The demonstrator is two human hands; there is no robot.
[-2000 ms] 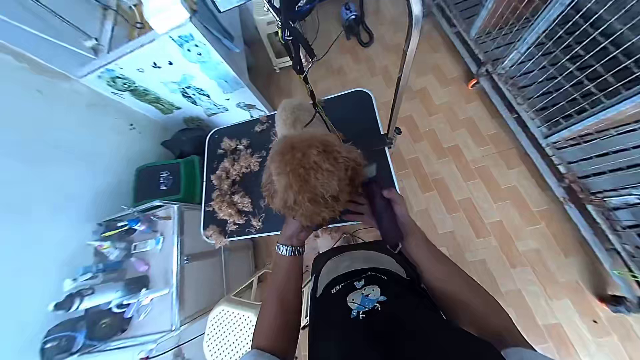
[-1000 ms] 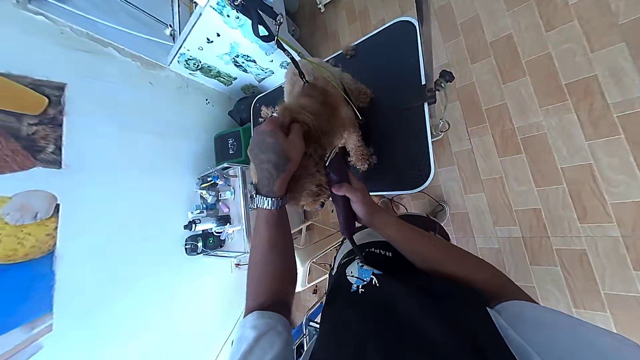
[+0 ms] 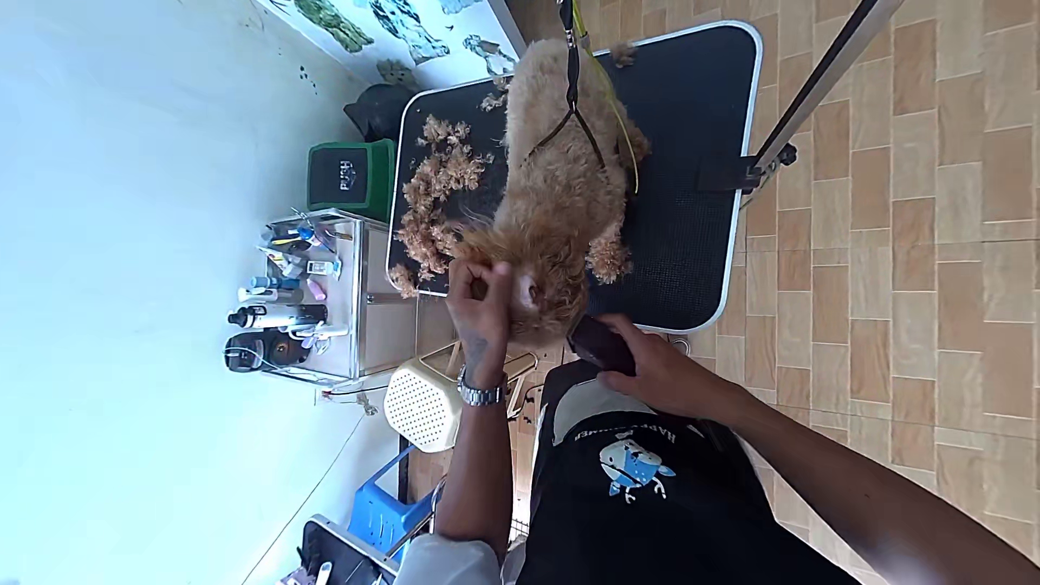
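Note:
A curly tan dog [image 3: 561,171] stands on a black grooming table [image 3: 691,106] with a pale rim, its head toward me. A black loop and a thin yellow-green cord lie over its back. My left hand [image 3: 481,305], with a metal watch on the wrist, pinches the dog's ear between thumb and fingers, and the inner ear shows. In my right hand [image 3: 650,366] is a dark hair clipper [image 3: 603,344], its blade end close beside the dog's head; whether it touches the fur I cannot tell. Clipped fur [image 3: 439,183] lies on the table to the left.
A metal grooming arm [image 3: 821,77] is clamped at the table's right edge. To the left are a green-and-black box [image 3: 351,177] and a metal cart [image 3: 357,301] holding bottles and tools. A cream stool [image 3: 421,406] and a blue plastic stool [image 3: 382,512] stand lower left, beside the wall.
The dog's head has turned. My left hand, on its head one second ago, now pinches the ear. The clipper, earlier by a front leg, is now beside the head. The view has shifted.

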